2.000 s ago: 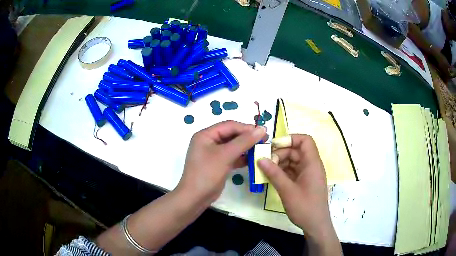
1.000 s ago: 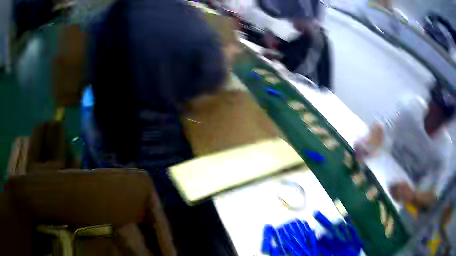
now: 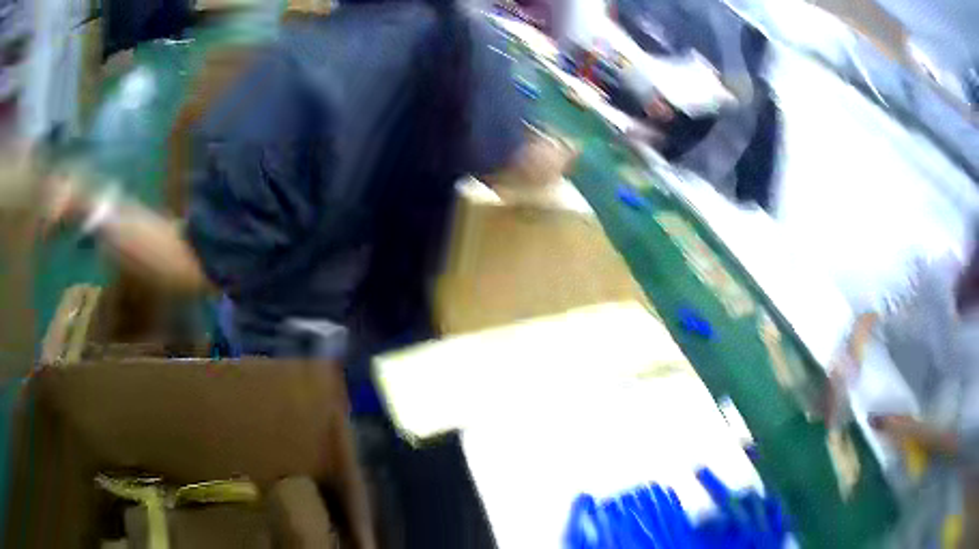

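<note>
Neither of my hands is in the picture. The frame is blurred. A pile of bright blue cylinders (image 3: pixel 655 519) lies on the white bench surface (image 3: pixel 515 472) at the bottom edge, cut off by it. The stack of pale yellow sheets (image 3: pixel 429 395) lies behind the pile at the left end of the white surface, overexposed. The tape roll cannot be made out.
An open brown cardboard box (image 3: pixel 193 413) with yellow strips inside stands at lower left. A person in dark clothes (image 3: pixel 322 161) is beyond it, one arm out left. A brown carton (image 3: pixel 537 263) borders the green belt (image 3: pixel 709 349), which carries tan and blue pieces. People sit along the right.
Since the first frame, the view has swung left, and both hands, the held cylinder and the yellow sheet have left it. Since the second, the dark-clothed person's arm has come out at left.
</note>
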